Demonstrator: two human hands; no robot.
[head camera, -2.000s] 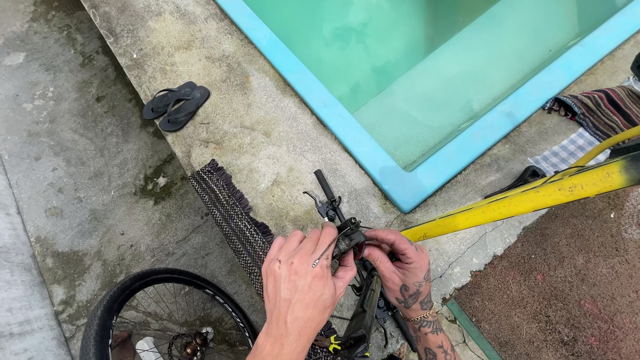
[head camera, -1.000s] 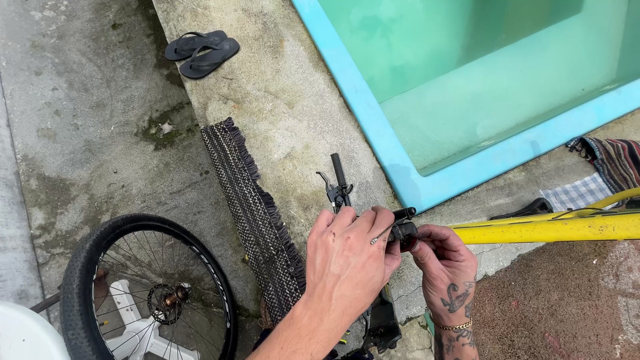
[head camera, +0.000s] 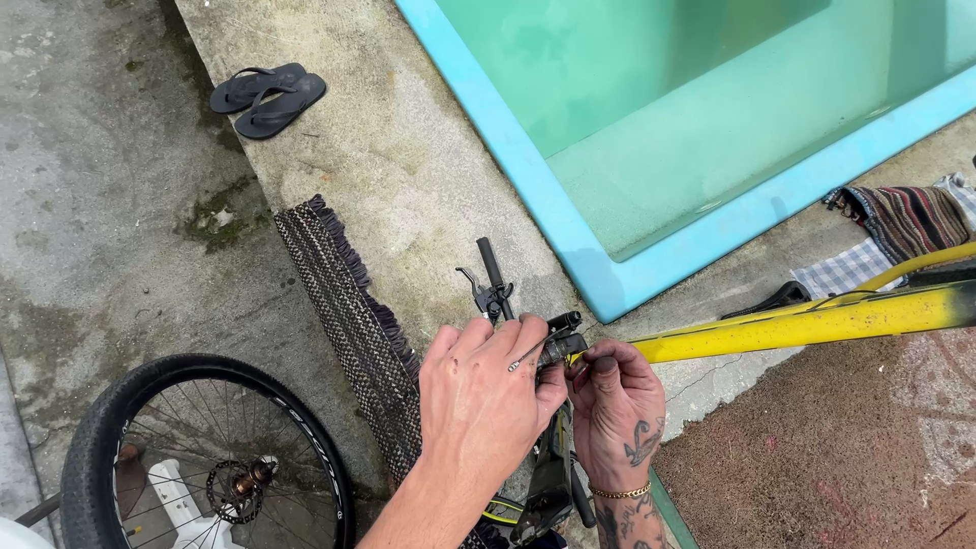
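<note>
My left hand (head camera: 488, 381) is closed around a small black bicycle component (head camera: 560, 348), from which a thin cable with a metal end sticks out over my fingers. Against its right side, my right hand (head camera: 616, 393) pinches something small and reddish, mostly hidden by the fingers. Beyond my left hand lies a handlebar grip (head camera: 490, 263) with a brake lever (head camera: 473, 288). A yellow bicycle frame (head camera: 762, 329) runs from behind my right hand to the right edge. Dark bicycle parts (head camera: 550, 488) show below my hands.
A bicycle wheel (head camera: 335, 465) with a disc rotor (head camera: 235, 492) is at lower left, near a white plastic piece (head camera: 183, 507). A woven mat (head camera: 347, 320) lies on the concrete edge, with black flip-flops (head camera: 278, 103) farther up. A blue-rimmed pool (head camera: 602, 293) borders the work area; cloths (head camera: 907, 221) lie at right.
The black component is seen clearly between my hands, which stay close together. The reddish item at my right fingertips shows now.
</note>
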